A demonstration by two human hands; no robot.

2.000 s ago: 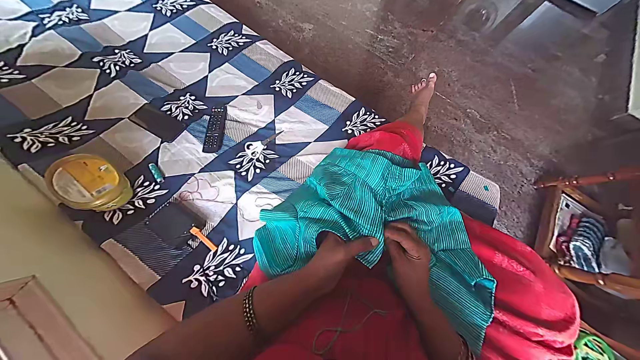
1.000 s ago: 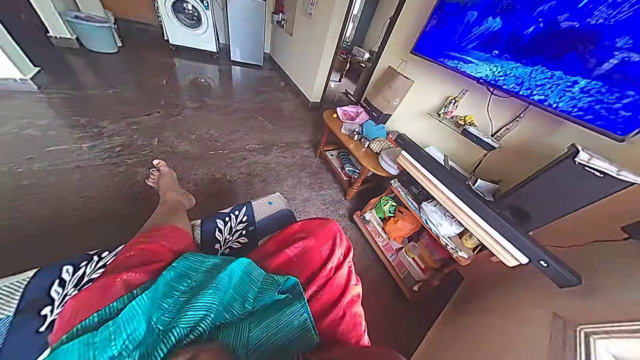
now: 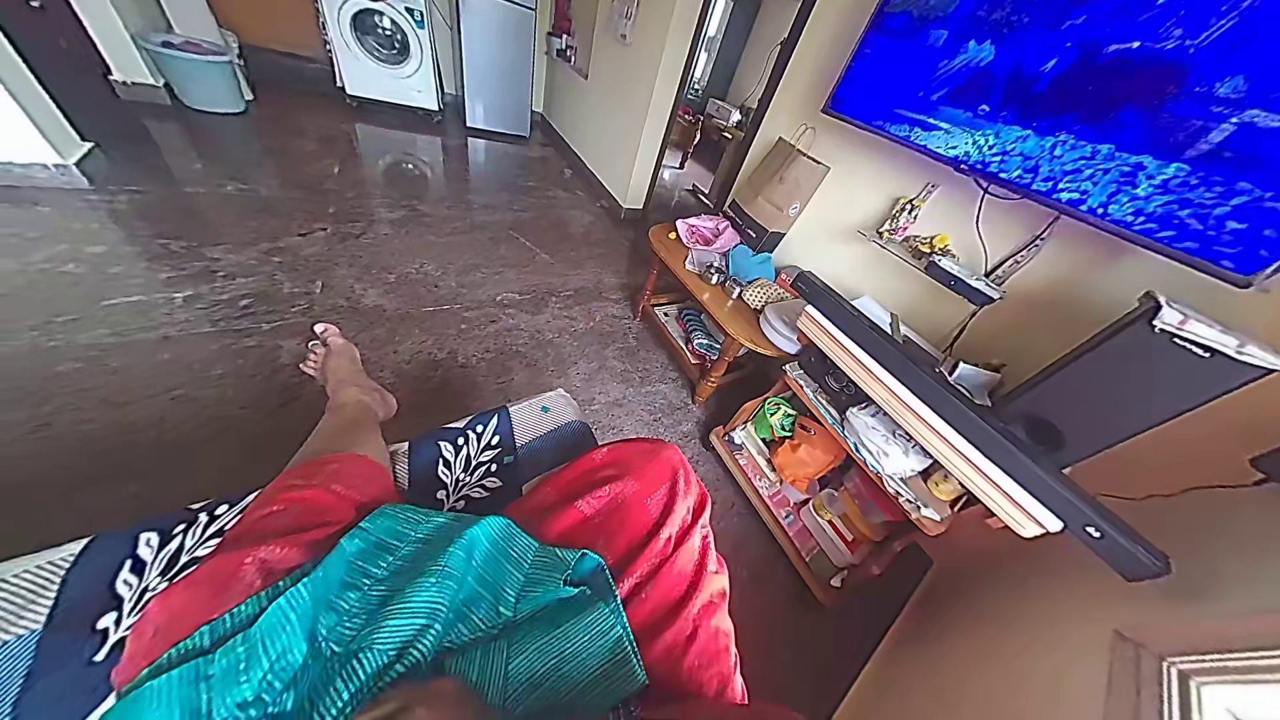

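A teal striped cloth [image 3: 430,600] lies in folds across my lap, over red trousers or a red garment [image 3: 640,540]. At the bottom edge a blurred brown patch, seemingly part of one of my hands, shows against the cloth; which hand it is, and what it holds, cannot be told. No fingers show. My bare foot [image 3: 345,375] extends beyond the edge of the bed, whose navy, white and blue sheet [image 3: 465,460] has a leaf pattern.
A wooden side table [image 3: 735,320] holds a pink cloth and other items. Beside it stand a filled shelf unit [image 3: 770,520] and a long black soundbar [image 3: 980,420]. A television [image 3: 1060,120] hangs on the wall. Across the floor are a washing machine [image 3: 385,50] and a blue tub [image 3: 200,75].
The view has swung from the bed to the room. Two seconds ago both hands pinched the teal cloth together; now they are almost wholly out of view. The cloth still lies on my lap.
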